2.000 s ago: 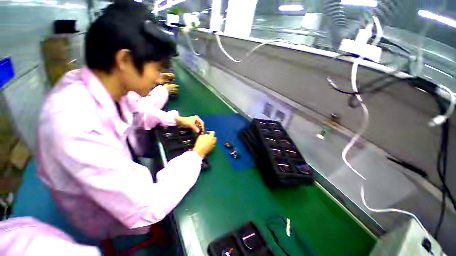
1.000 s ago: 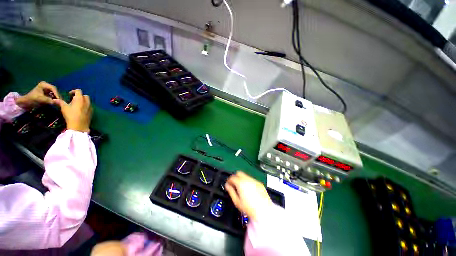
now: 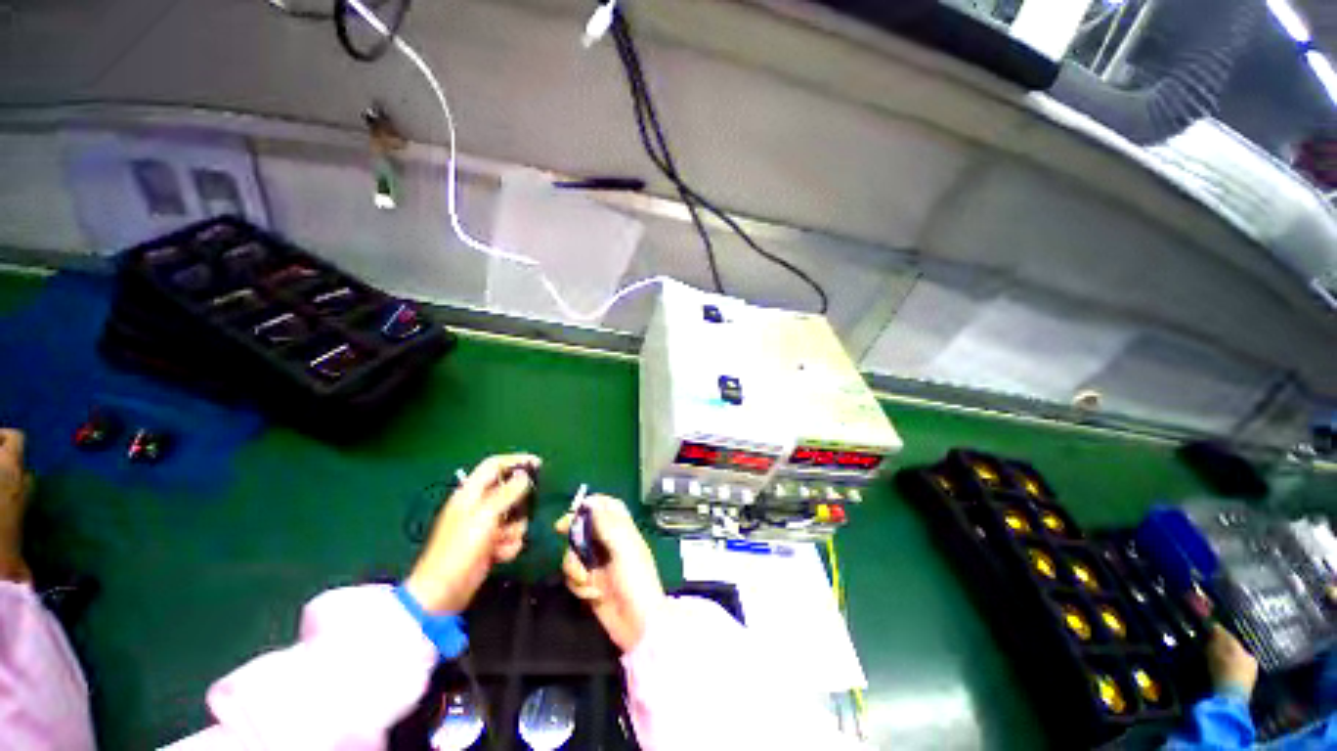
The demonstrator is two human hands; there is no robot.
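Observation:
My left hand (image 3: pixel 477 539), with a bright blue strap (image 3: pixel 433 622) at the wrist, holds a small dark round unit (image 3: pixel 521 486) in its fingertips. My right hand (image 3: pixel 614 569) holds another dark unit (image 3: pixel 588 537) with a silvery edge. The two hands are a little apart, above the back part of the black parts tray (image 3: pixel 506 634). Shiny silver-white round units (image 3: pixel 547 717) sit in the tray's front pockets. My forearms hide the tray's sides. A thin black test lead (image 3: pixel 425 505) shows beside my left hand.
Pale power supplies (image 3: pixel 755 377) with red digits stand behind right, with a paper sheet (image 3: pixel 792 609) in front. Stacked black trays (image 3: pixel 271 316) and loose units on a blue mat (image 3: pixel 191 415) are left. Yellow-centred trays (image 3: pixel 1044 565) are right. Other people's hands show at both edges.
The view has swung right. My right hand has come up from the tray with a unit. My left hand, low and blurred before, is now raised over the tray with a unit.

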